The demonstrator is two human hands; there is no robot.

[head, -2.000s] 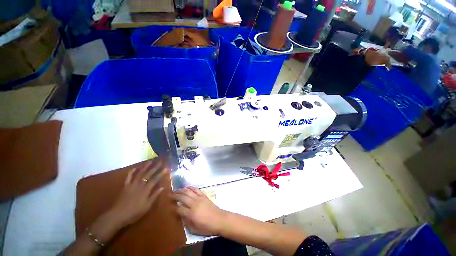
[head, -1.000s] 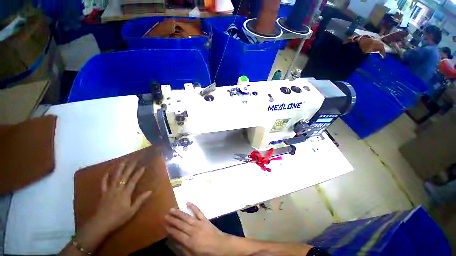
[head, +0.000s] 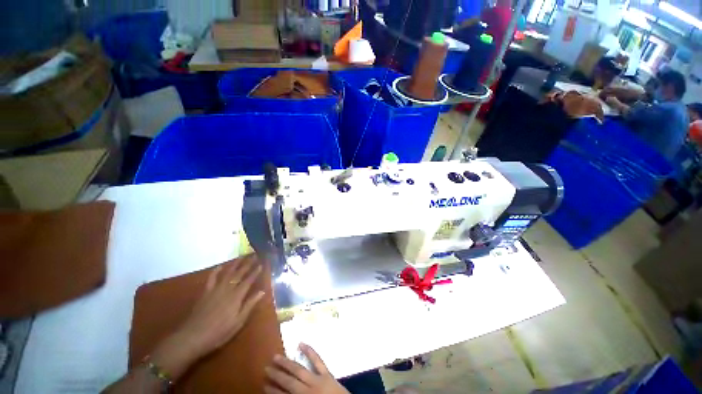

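A brown leather-like panel lies flat on the white table, left of the needle area of the cream-white sewing machine. Its right edge runs beside the lit presser foot area. My left hand lies flat on top of the panel with fingers apart, pointing toward the machine. My right hand is at the panel's lower right edge, cut off by the picture's bottom, with thumb apart from the fingers; whether it grips the edge is unclear.
Another brown panel lies at far left. Snips with a red ribbon lie below the machine arm. Blue bins stand behind the table, with thread cones beyond the machine. A person sits at the far right.
My left hand has shifted up the panel toward the machine since a second ago. My right hand has moved from beside the needle area down to the panel's lower right edge. The camera view has tilted.
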